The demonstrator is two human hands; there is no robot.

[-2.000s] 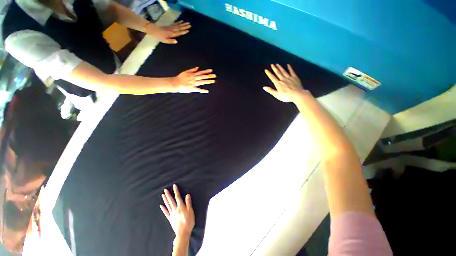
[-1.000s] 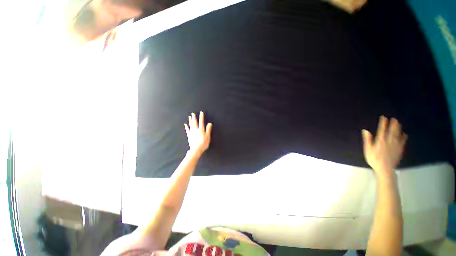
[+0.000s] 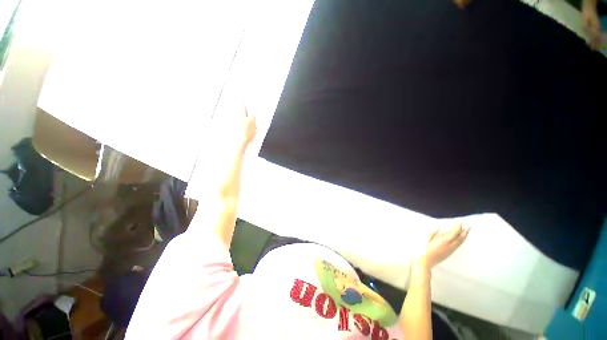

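The black interlining (image 3: 426,106) lies flat on the white conveyor belt (image 3: 346,206), its near edge running down to the right with a notch. No red-brown cloth shows under it. My left hand (image 3: 249,127) is over the bare white surface just left of the interlining's corner, washed out by glare; it holds nothing visible. My right hand (image 3: 447,244) is over the belt's near side, just below the interlining's edge, empty, its fingers pointing right.
The blue fusing machine (image 3: 576,312) is at the lower right. Another person's hand (image 3: 591,25) is at the top right. A glaring white table (image 3: 146,80) is at the left. A black bag (image 3: 32,178) and floor clutter lie at the lower left.
The view has turned and the interlining now sits further right. My left hand has come off the interlining to its left; my right hand has come off it towards me.
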